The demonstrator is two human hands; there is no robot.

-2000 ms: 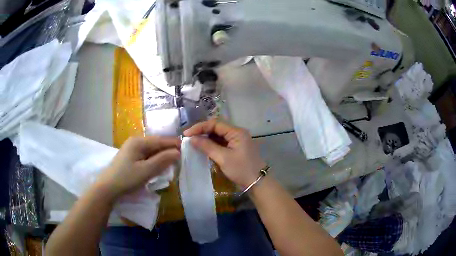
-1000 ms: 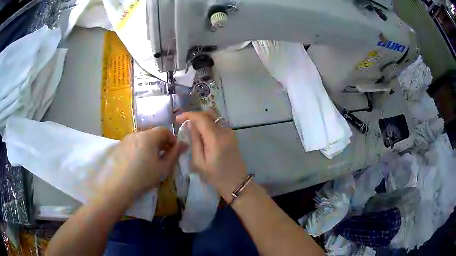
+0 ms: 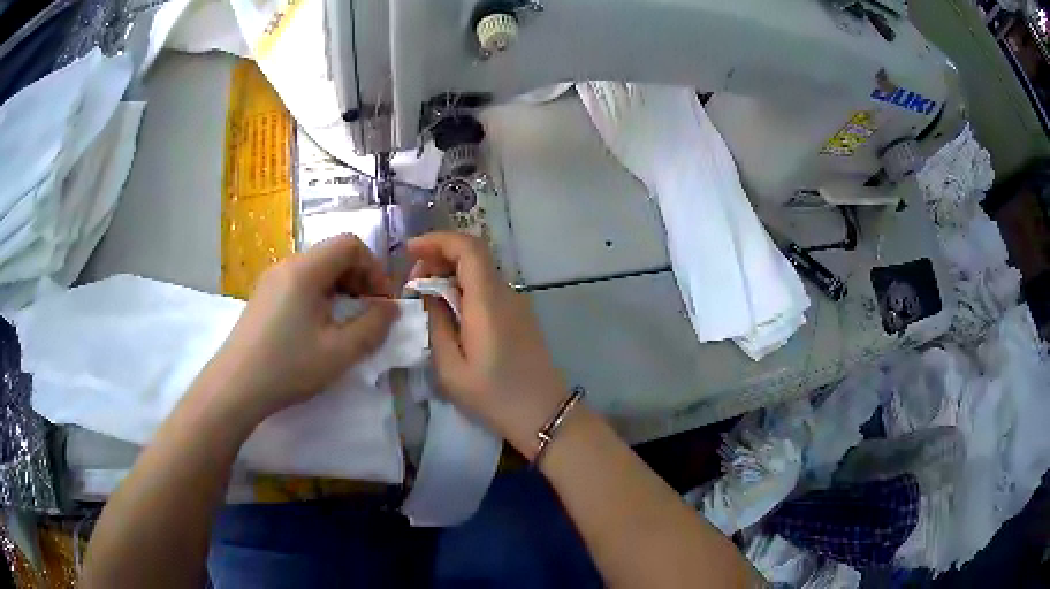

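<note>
My left hand grips the edge of a white cut panel, which spreads left across the table and under my forearm. My right hand pinches the upper end of a white strip, which hangs down toward my lap. The panel edge and the strip end are close together between my fingertips; whether they touch is hard to tell. Both hands are just in front of the presser foot and needle of the sewing machine.
A strip bundle lies right of the needle under the machine arm. A panel stack lies at the far left. Yellow-orange tape runs left of the needle plate. White bundles are piled beyond the table's right end.
My left hand has brought the panel edge up and right beside the strip. The strip's top end is folded over in my right fingers. The view has shifted slightly.
</note>
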